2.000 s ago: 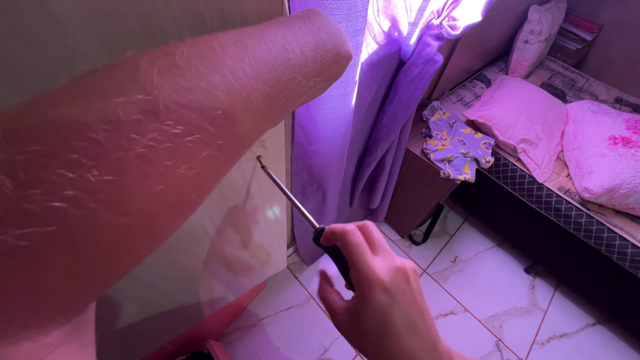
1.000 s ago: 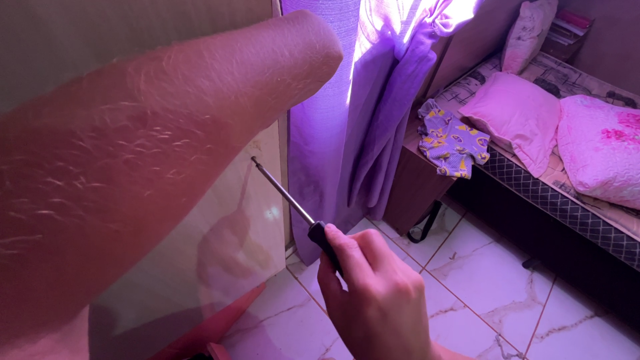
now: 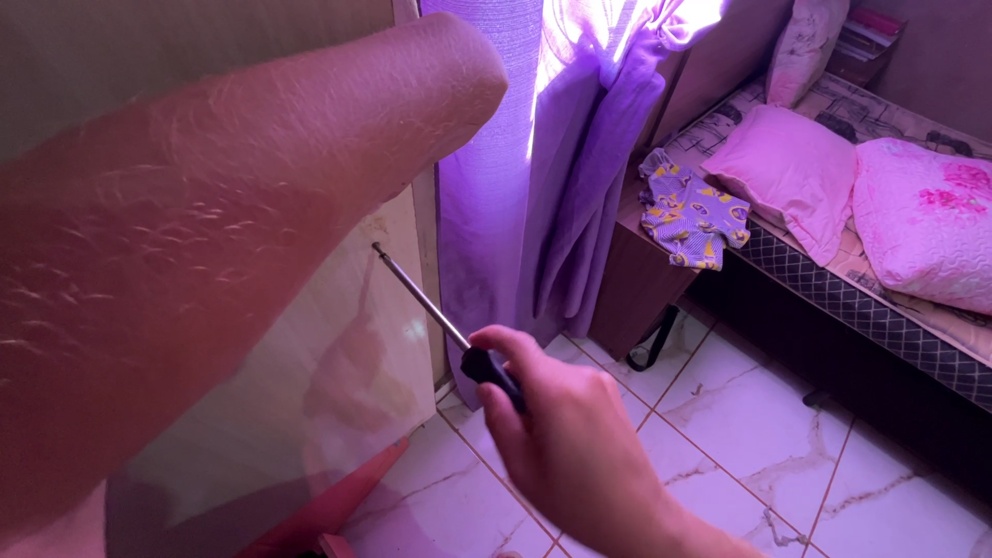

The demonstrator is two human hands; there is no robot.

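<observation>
My right hand (image 3: pixel 558 418) is closed around the black handle of a screwdriver (image 3: pixel 425 301). Its metal shaft slants up and to the left, and the tip meets what looks like a screw head (image 3: pixel 377 246) in a pale, smooth door or panel (image 3: pixel 310 372). Just above the tip is a worn, brownish mark on the panel. A raised arm crosses the upper left, very near the camera; the left hand on it is out of sight. The panel shows a dim reflection of the right hand.
Purple curtains (image 3: pixel 496 232) hang beside the panel's edge. To the right stand a brown wooden cabinet (image 3: pixel 635 287) with a patterned cloth (image 3: pixel 694 213) on it and a bed with pink pillows (image 3: pixel 790 170). A red slanted piece (image 3: pixel 341 496) lies low by the panel, above marble-look floor tiles (image 3: pixel 744 418).
The right hand has changed its posture on the screwdriver handle, while the tip has stayed at the same spot on the panel. The raised arm has hardly moved.
</observation>
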